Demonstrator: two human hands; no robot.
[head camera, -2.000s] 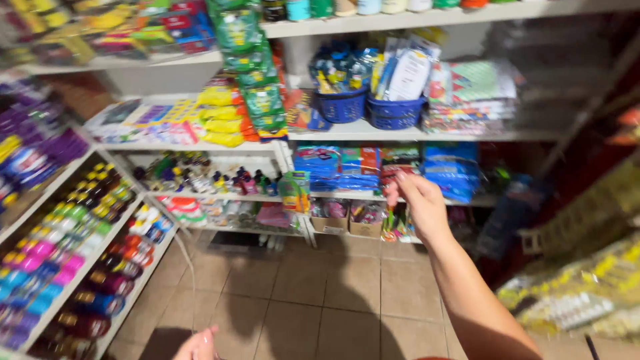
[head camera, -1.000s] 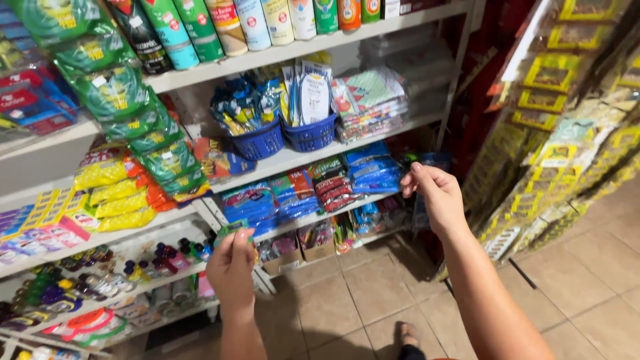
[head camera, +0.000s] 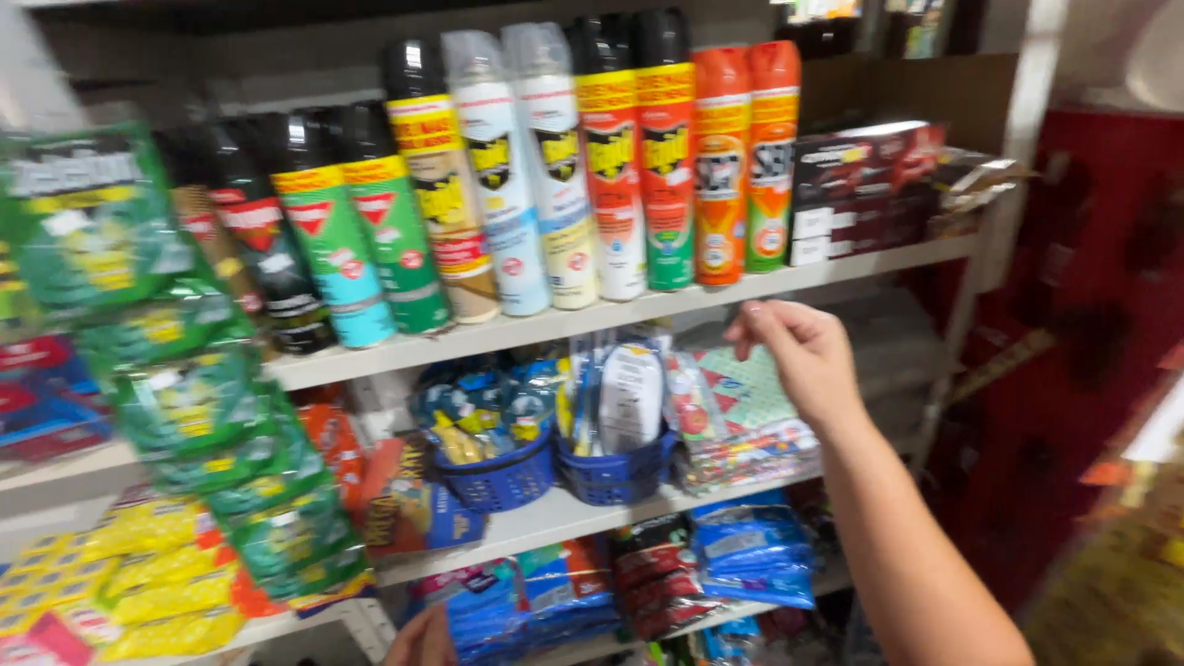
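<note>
My right hand (head camera: 786, 356) is raised in front of the middle shelf, its fingers curled with the thumb near the index finger; no held object shows. Behind it lies a stack of plastic-wrapped printed packs (head camera: 740, 407). Above stands a row of spray cans, with an orange spray can (head camera: 772, 157) closest to the hand. My left hand (head camera: 424, 638) shows only partly at the bottom edge, beside blue plastic packages (head camera: 486, 601); whether it holds something cannot be told. Two blue plastic baskets stand on the middle shelf, the right basket (head camera: 615, 472) holding packaged items.
Green hanging packets (head camera: 199, 398) dangle at the left, in front of the shelf edges. Yellow packages (head camera: 176, 592) lie at the lower left. Dark boxes (head camera: 865, 194) stand right of the cans. A metal shelf post (head camera: 1017, 139) and a red surface (head camera: 1101, 277) are on the right.
The view has moved up and closer to the spray can shelf. My left hand, visible in full one second ago, is now mostly below the frame.
</note>
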